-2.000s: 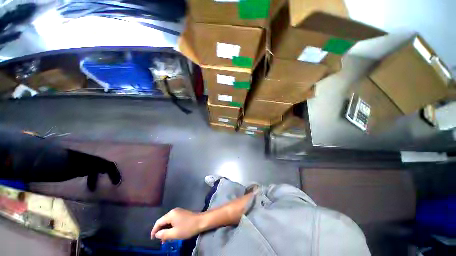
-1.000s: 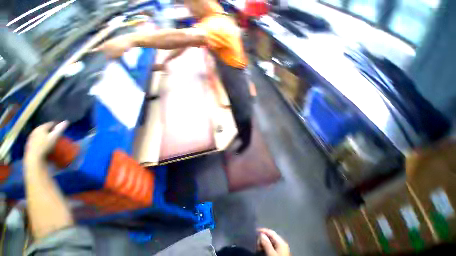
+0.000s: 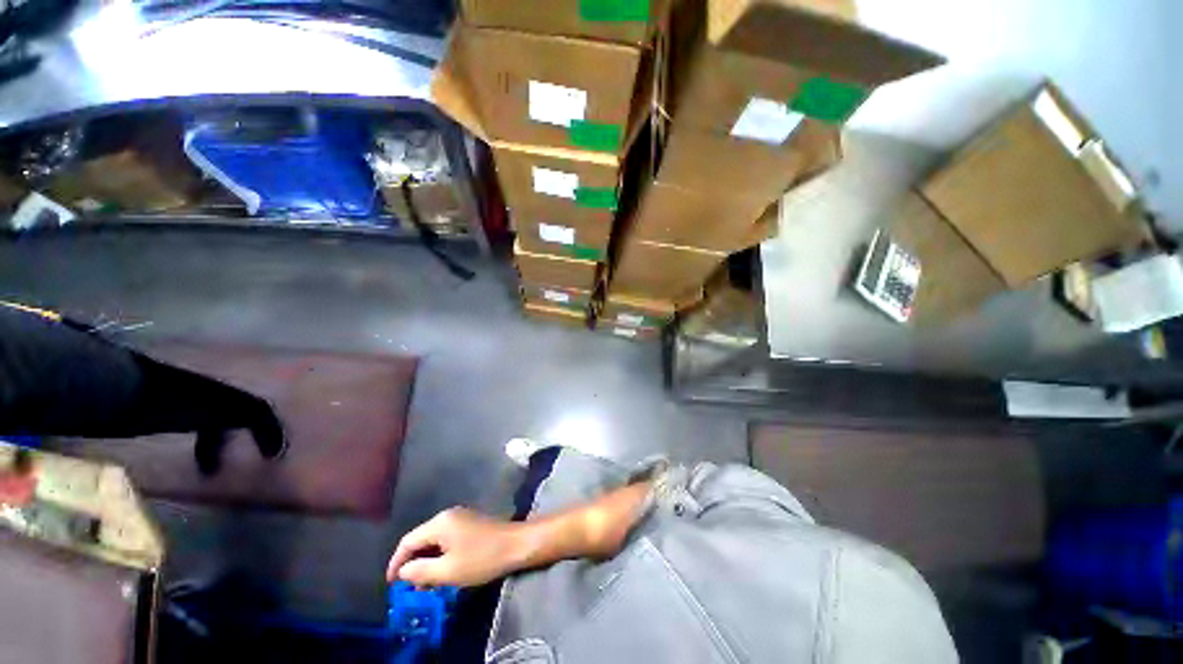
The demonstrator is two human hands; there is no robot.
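My right hand (image 3: 448,551) is bare and hangs at the lower middle, beside my grey clothing. Its fingers are loosely curled; no object shows in it, but the fingertips are too unclear to tell whether something tiny is pinched. A blue metal part (image 3: 418,615) shows just below it, apparently lower down. My left hand is out of the picture. Brown cardboard cartons (image 3: 562,91) with white and green labels stand in two tall stacks ahead.
Another person's dark-clothed leg (image 3: 97,389) is at left, over a reddish-brown floor mat (image 3: 350,428). A press bed corner (image 3: 65,597) is lower left. A grey table (image 3: 830,279) at right holds a calculator (image 3: 889,275) and an open carton. Another mat (image 3: 895,493) lies lower right.
The view has swung right from the blue machine and the other person to the cartons and table. My left hand has left the picture. My right hand now shows more fully.
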